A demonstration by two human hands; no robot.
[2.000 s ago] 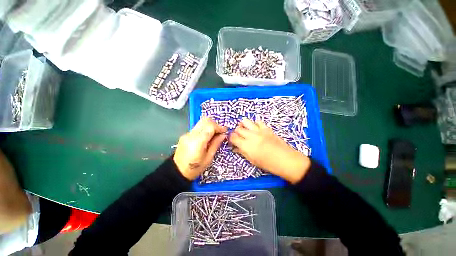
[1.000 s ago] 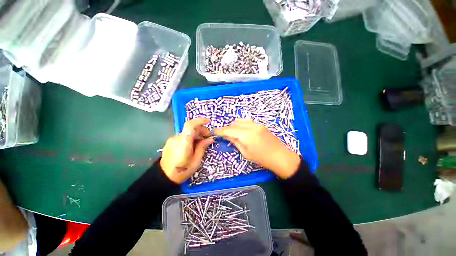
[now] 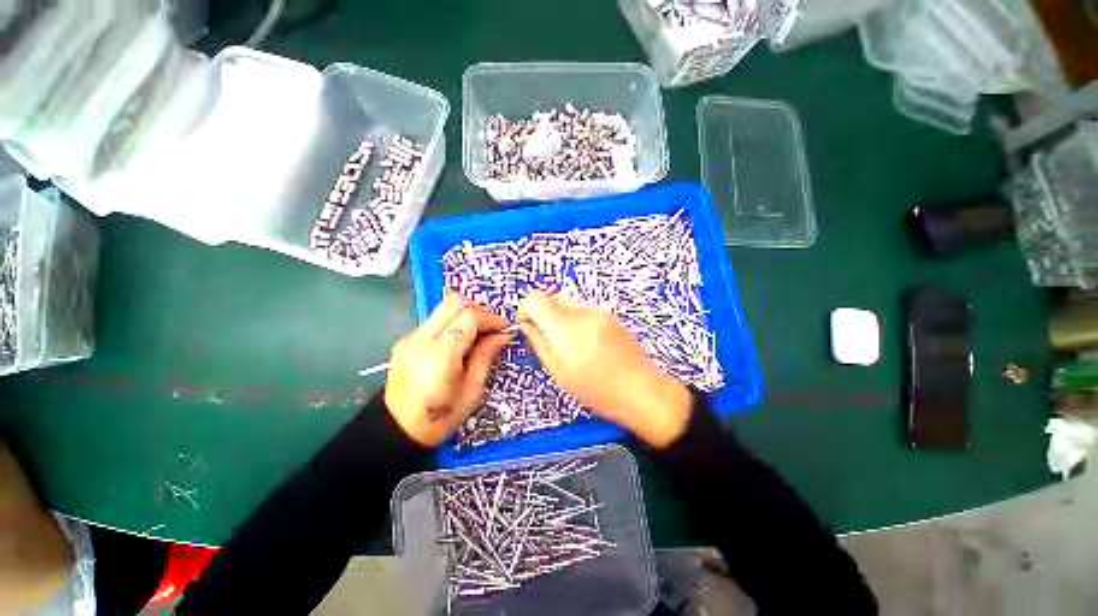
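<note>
My left hand (image 3: pixel 436 371) and my right hand (image 3: pixel 602 361) meet at their fingertips over the blue tray (image 3: pixel 741 325). A thin metal pin (image 3: pixel 375 369) sticks out to the left of my left hand, which is closed around it. A small silvery piece shows between the fingertips of both hands; whether it is a sleeve on the pin I cannot tell. Short metal sleeves (image 3: pixel 512 409) lie massed in the tray's left and lower part. Long thin pins (image 3: pixel 644 283) lie at its right.
A clear box of long rods (image 3: pixel 644 542) stands at the near edge. Beyond the tray stand a box of mixed fittings (image 3: pixel 476 84) and a left box with sleeves (image 3: pixel 428 114). A clear lid (image 3: pixel 756 169), white case (image 3: pixel 855 336) and black phone-like rectangle (image 3: pixel 938 373) lie right. Another person's arm (image 3: pixel 30 542) shows lower left.
The view has shifted, so bench items sit further left than at first. The pin now sticks out further to the left of my left hand. Both hands stay together at the fingertips.
</note>
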